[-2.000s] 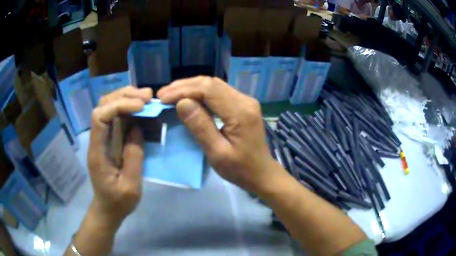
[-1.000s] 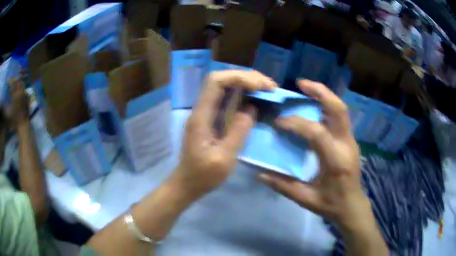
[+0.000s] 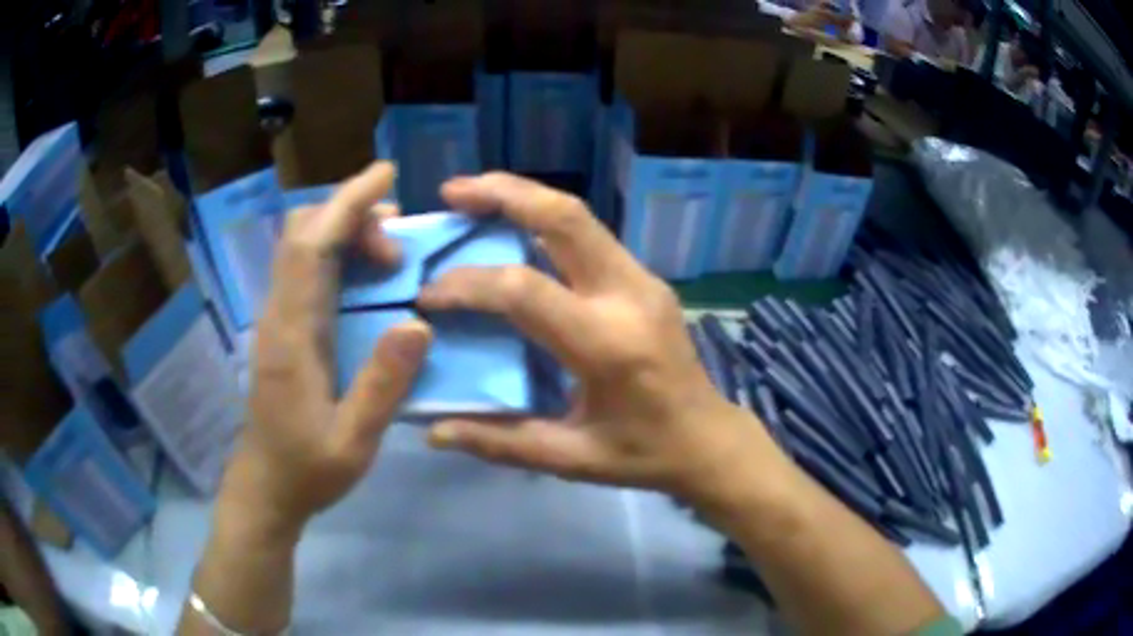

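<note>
A light blue retail box (image 3: 478,360) is held up in front of me, its bottom flaps facing me. The flaps lie folded across the end, with a dark gap line between them. My left hand (image 3: 329,360) grips the box's left side, thumb on the lower flap. My right hand (image 3: 584,336) is around the right side, one finger pressing at the middle gap and the thumb under the lower edge. The rest of the box behind the end is hidden.
Standing open cartons (image 3: 671,218) line the back, and more cartons (image 3: 186,385) stand at the left. A pile of black tubes (image 3: 857,398) lies at the right, beside a small red-yellow item (image 3: 1040,435) and clear plastic film (image 3: 994,224). People sit in the far background.
The bottom flaps, partly open before with a dark opening, now lie across the box end. The view swung left and back; the person at the left edge is mostly out of view.
</note>
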